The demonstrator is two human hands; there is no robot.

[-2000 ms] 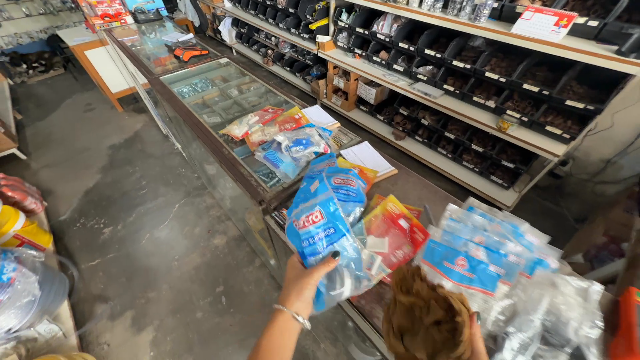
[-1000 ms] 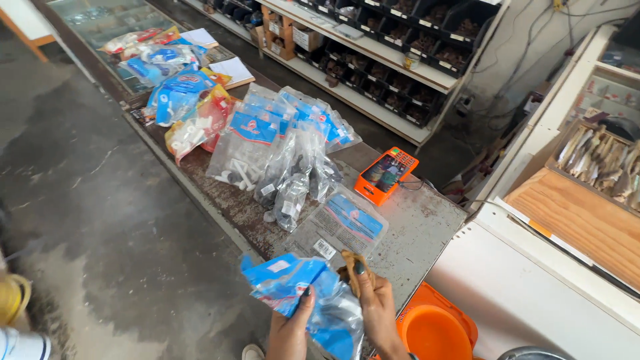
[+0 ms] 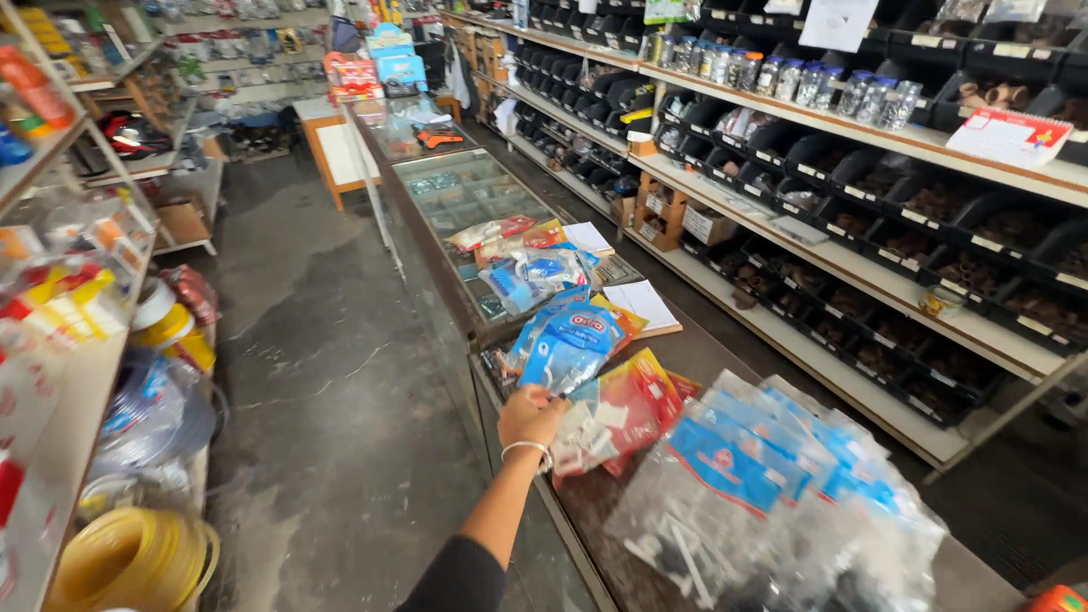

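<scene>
My left hand [image 3: 532,418], with a bracelet at the wrist, grips the near end of a blue and clear plastic packet [image 3: 571,344] over the counter. Right beside it lie red and yellow packets [image 3: 642,399] with white parts inside. Farther along, more blue packets [image 3: 535,276] and red-and-white packets [image 3: 497,234] rest on the counter. Several clear bags with blue headers [image 3: 739,450] overlap at the near right, holding white and dark parts. My right hand is outside the view.
A glass-topped display counter [image 3: 476,183] runs away from me, with papers [image 3: 637,304] on it. Shelves of black bins [image 3: 850,170] and small jars [image 3: 786,81] stand to the right. Left are shelves with a yellow hose coil [image 3: 127,561]. An orange object [image 3: 1058,599] shows at the lower right.
The view has swung left along the counter. A second ago both hands were together on a blue packet near the counter's near end; now the left hand is among the packets farther along, the right out of view.
</scene>
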